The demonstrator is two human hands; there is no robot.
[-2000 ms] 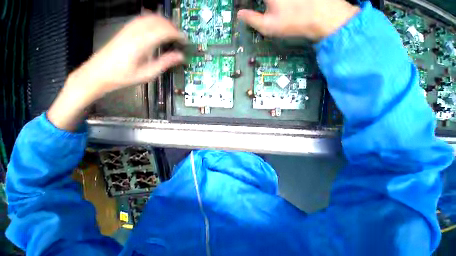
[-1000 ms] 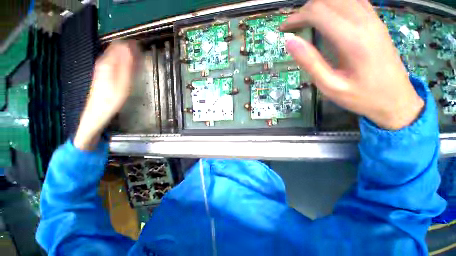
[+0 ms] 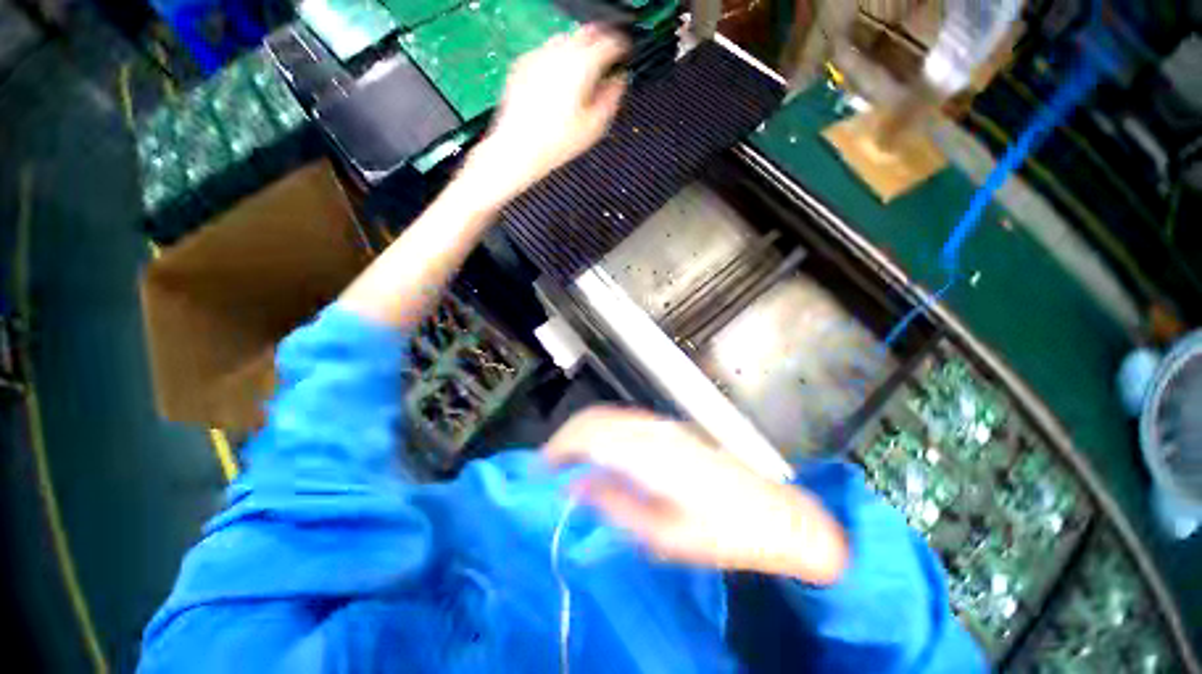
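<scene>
My left hand [image 3: 560,105] reaches to the upper middle, over the edge of the stack of green board panels [image 3: 481,53]. Its fingers are curled and blurred, and I cannot tell whether they hold anything. My right hand [image 3: 699,494] is blurred in front of my body, near the conveyor's metal edge, with no object visible in it. A black tray [image 3: 382,112] lies in the stack, left of the green panels. The ribbed black rack [image 3: 646,158] lies beside the stack, at the conveyor's end.
A carrier fixture with circuit boards [image 3: 949,487] lies on the conveyor at right. Empty fixtures [image 3: 461,369] are stacked below the rack. An open cardboard box [image 3: 251,296] stands at left. A bottle stand [image 3: 883,152] and a small fan [image 3: 1180,435] are on the green bench.
The view has turned left towards the board stack. My left hand has moved from over the conveyor to the stack. My right hand has left the loaded fixture and is near my body.
</scene>
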